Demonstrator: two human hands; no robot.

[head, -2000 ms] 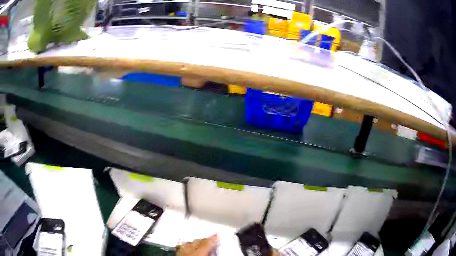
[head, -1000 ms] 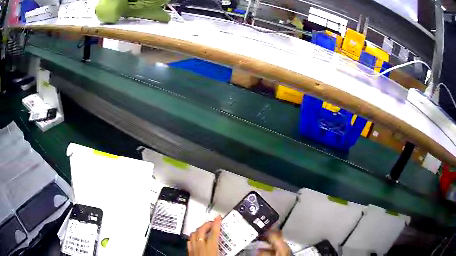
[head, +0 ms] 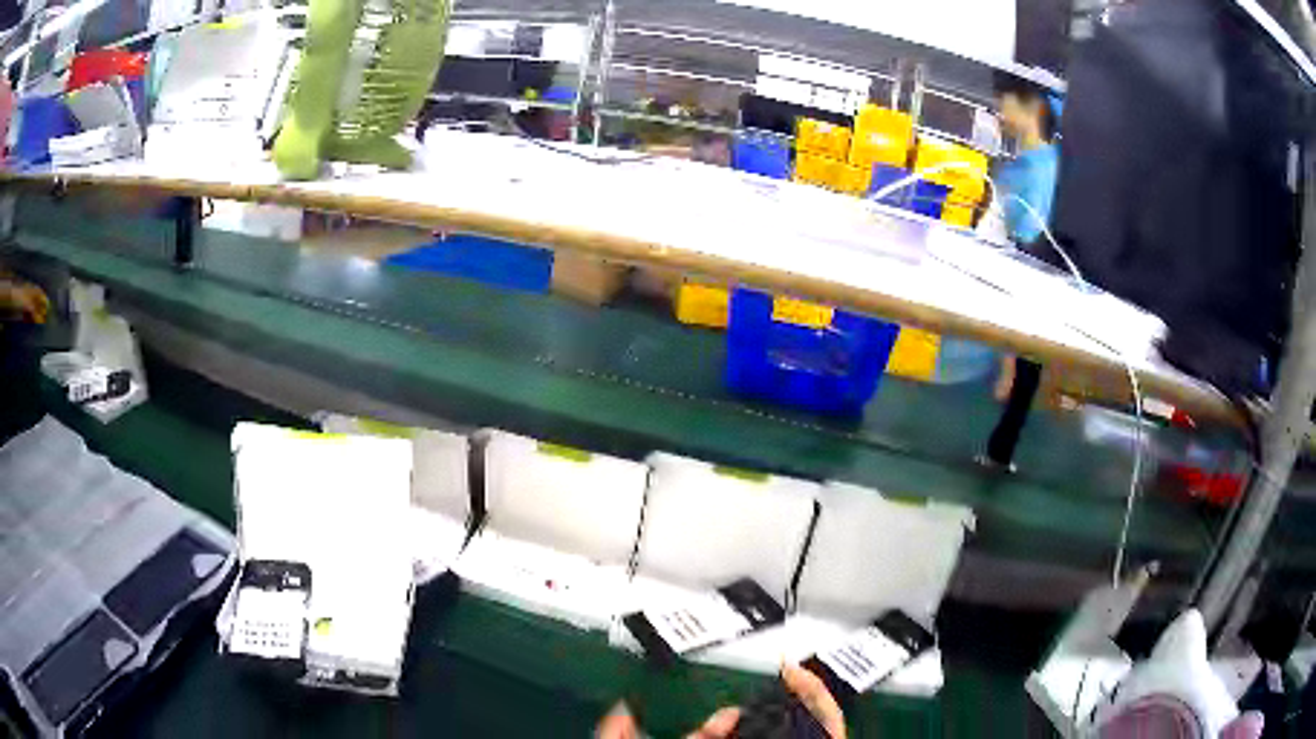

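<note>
My right hand [head: 817, 702] is at the bottom edge, its fingers closed on a dark item [head: 772, 716], perhaps a phone, mostly cut off. My left hand [head: 621, 720] is also cut off there; its fingertips show left of the item, and its grip is unclear. A row of open white gift boxes [head: 560, 491] with raised lids stands in front of me. A wrapped phone [head: 272, 612] lies at the leftmost box [head: 325, 484]. Two more wrapped phones, one [head: 707, 621] tilted at the fourth box and one [head: 872, 650] at the fifth, lie on the bases.
A dark phone tray [head: 87, 671] with a creased cover sheet [head: 87, 505] is at left. Another box [head: 95, 361] stands beyond it. A white shelf [head: 577, 181] holds a green fan. A box [head: 1082, 657] and a pinkish-white object [head: 1176, 686] are at right. A person [head: 1028, 166] stands beyond.
The view has shifted. The wrapped phone held up between my hands is now out of that pose; a dark item is held low instead. The phone at the second box no longer shows.
</note>
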